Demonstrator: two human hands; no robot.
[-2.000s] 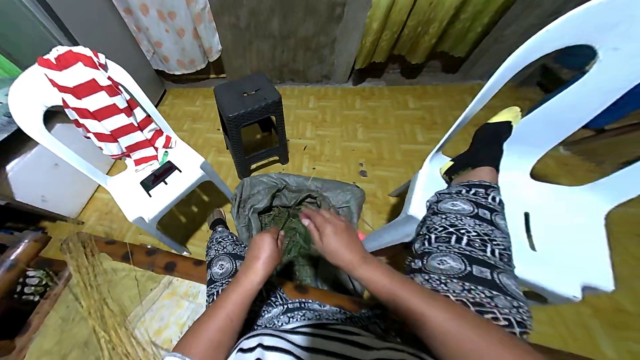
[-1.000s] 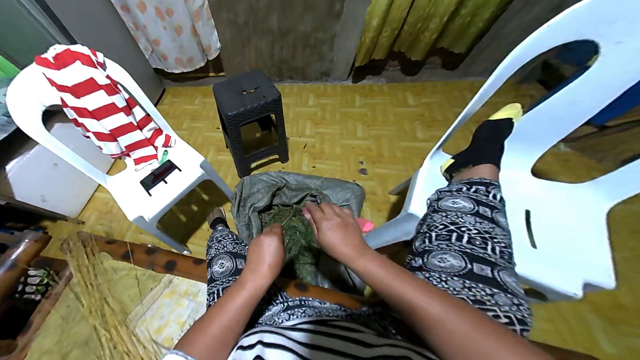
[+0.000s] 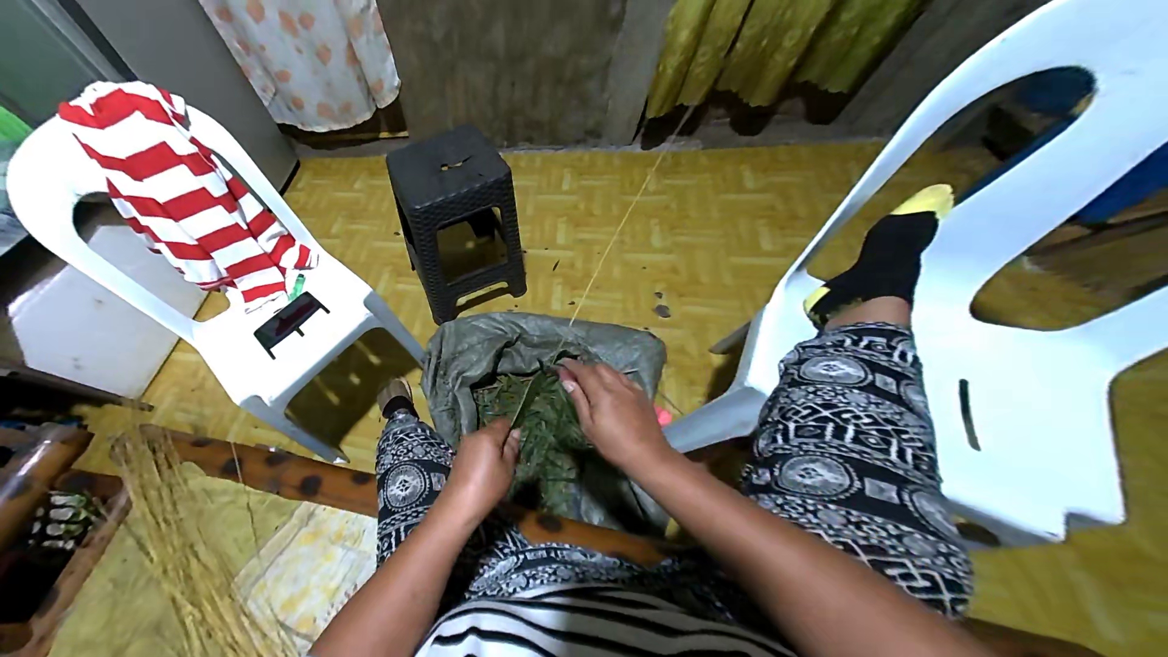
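Observation:
Between my legs stands a grey-green sack (image 3: 630, 351), its mouth open on a heap of green plant scraps (image 3: 547, 420). Over its left side, my left hand (image 3: 488, 461) grips the lower end of a thin plant stalk (image 3: 525, 401) between thumb and fingers. My right hand (image 3: 607, 401) is over the right side of the opening, its fingers closed on the same stalk higher up. From there the stalk runs on as a long, thin yellowish strand (image 3: 611, 246) across the floor view toward the yellow curtain. A bundle of dry straw-coloured stalks (image 3: 182, 547) lies at the lower left.
A white plastic chair (image 3: 342, 315) at left holds a striped cloth (image 3: 173, 192) and a dark phone-like device (image 3: 290, 321). A black stool (image 3: 456, 182) stands beyond the sack. My leg in a black sock (image 3: 881, 260) rests on another white chair (image 3: 1022, 411). A wooden rail (image 3: 283, 474) crosses before me.
A long thin strand now reaches out beyond the sack from my hands; the earlier frames do not show it. My left hand has moved slightly down and left, away from my right.

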